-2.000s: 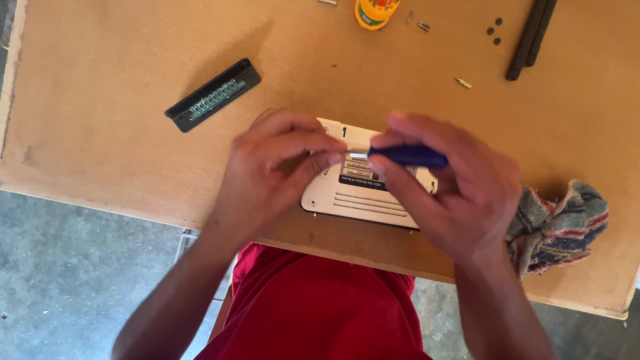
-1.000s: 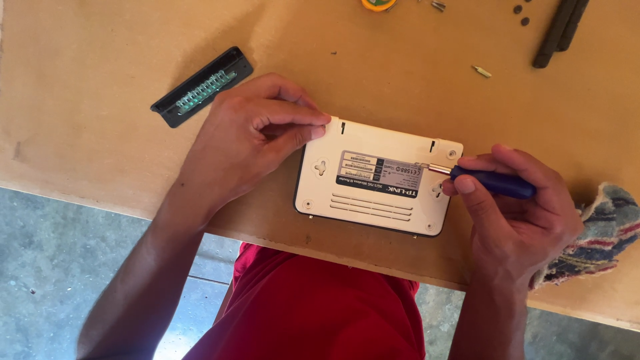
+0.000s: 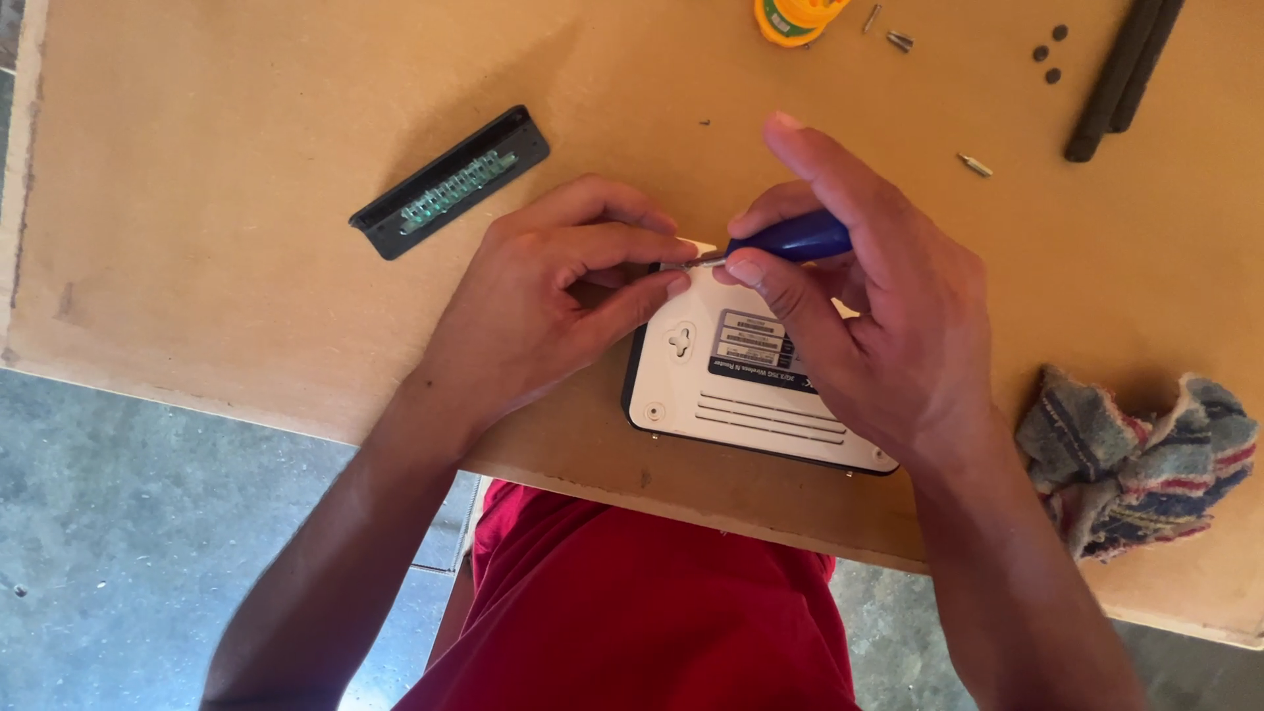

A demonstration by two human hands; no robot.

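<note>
A white TP-Link wireless router (image 3: pixel 681 380) lies underside up near the table's front edge, with a label, slots and corner screw holes showing. My right hand (image 3: pixel 889 306) holds a screwdriver with a blue handle (image 3: pixel 795 237), its shaft pointing left over the router's far left corner. At the shaft's tip are the thumb and fingers of my left hand (image 3: pixel 553 296), pinched close together; whether they grip the tip or a small screw cannot be told. Part of the router is hidden under my right hand.
A black bit holder (image 3: pixel 449 188) with greenish bit slots lies to the left. Beyond the router are a yellow container (image 3: pixel 798 18), a loose bit (image 3: pixel 975 165), several dark round pads (image 3: pixel 1054 75) and black bars (image 3: pixel 1116 89). A striped cloth (image 3: pixel 1136 459) lies at the right.
The screwdriver, in my right hand, has moved from the router's right side to its far left corner. My left thumb and fingers are now at its tip.
</note>
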